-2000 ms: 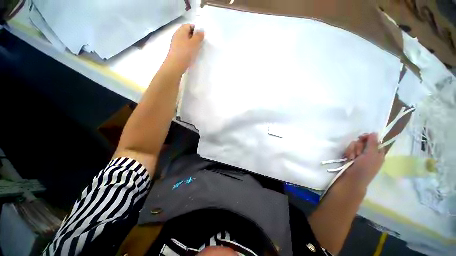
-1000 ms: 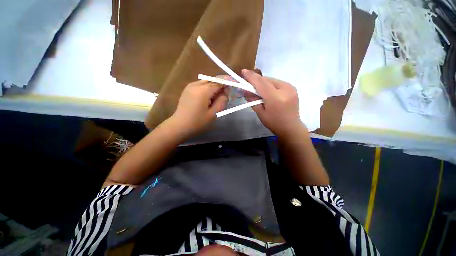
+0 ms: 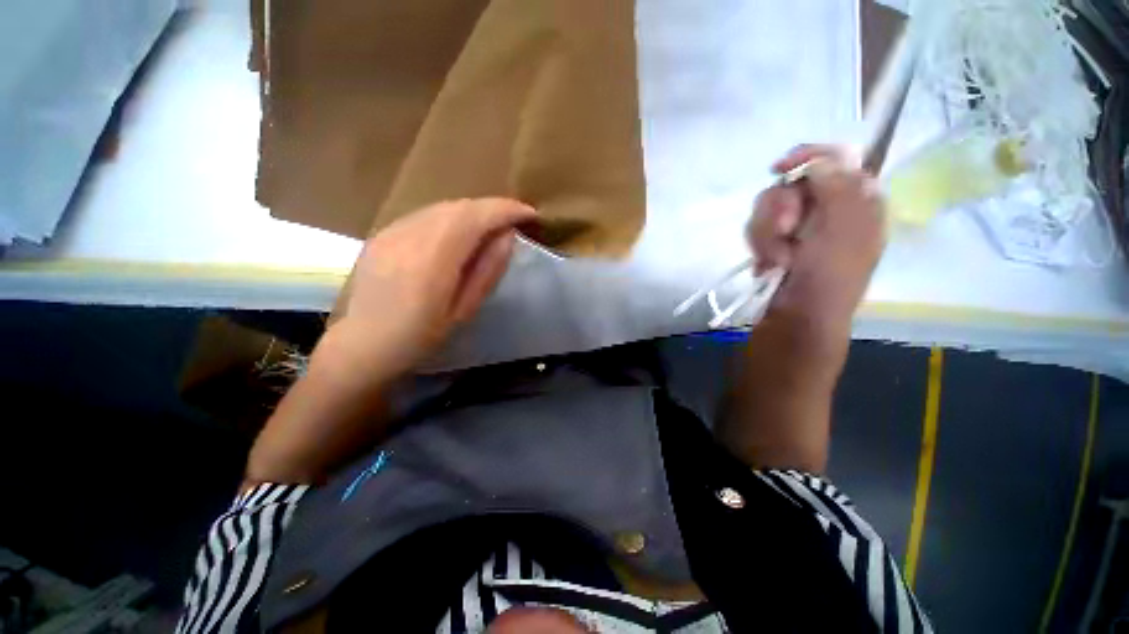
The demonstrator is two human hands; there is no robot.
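A large panel (image 3: 532, 112) lies on the table in front of me, its brown face folded over and its white backing showing at the right and near the front edge. My left hand (image 3: 433, 273) pinches the panel's folded edge between thumb and fingers. My right hand (image 3: 823, 229) is closed on a bunch of narrow white strips (image 3: 743, 297) over the white backing, right of the fold. The strips stick out below the hand towards the table edge, and a blurred length shows above it. The fingertips of my right hand are blurred.
Pale sheets (image 3: 74, 99) lie at the far left. More brown sheets (image 3: 334, 112) lie under the fold. A tangled white strip pile (image 3: 1003, 74) and a pale yellow translucent bottle or roll (image 3: 947, 180) are at the right. A brown box (image 3: 229, 365) with pale shreds is below the table.
The panel went from spread white side up to folded with brown showing. Since then my right hand has moved right with the strips, away from my left hand, which stays at the fold.
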